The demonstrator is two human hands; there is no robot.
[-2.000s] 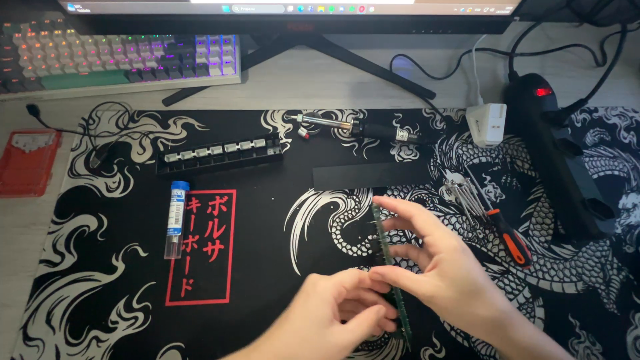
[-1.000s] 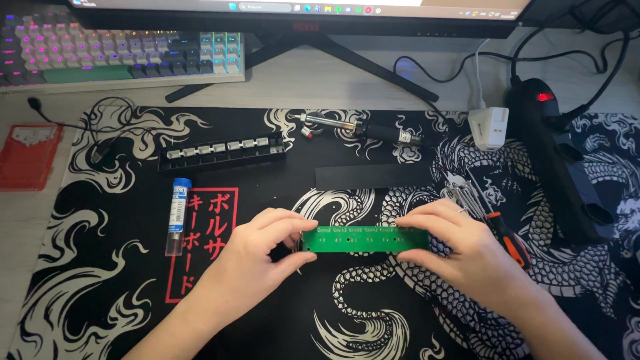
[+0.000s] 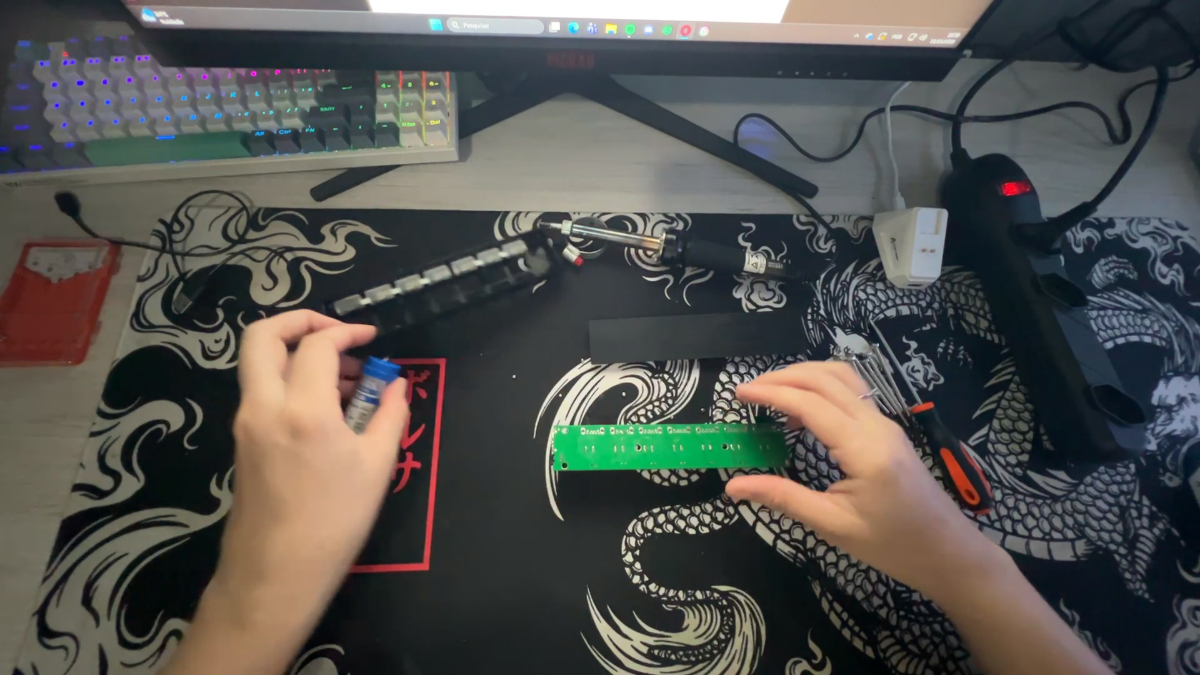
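My left hand (image 3: 314, 403) holds a small blue-capped tube (image 3: 375, 382) between thumb and fingers, its lower part hidden by the thumb. The forefinger reaches the left end of a black strip-shaped case with a row of light keys or switches (image 3: 450, 281), which is blurred and slanted. A long green circuit board (image 3: 670, 448) lies on the patterned desk mat. My right hand (image 3: 825, 445) is open around the board's right end, thumb below and fingers above, with a gap to the board's edges. A flat black strip (image 3: 694, 337) lies behind the board.
A soldering iron (image 3: 675, 251) lies at the back, near the monitor stand (image 3: 694, 141). A screwdriver (image 3: 956, 464) and thin metal tools (image 3: 872, 370) are right of my right hand. The power strip (image 3: 1041, 309) stands far right, a red case (image 3: 56, 305) far left.
The green board, held in both hands a second ago, now lies on the mat. My left hand has moved left to the tube, which has shifted right and tilted. The black case is more slanted.
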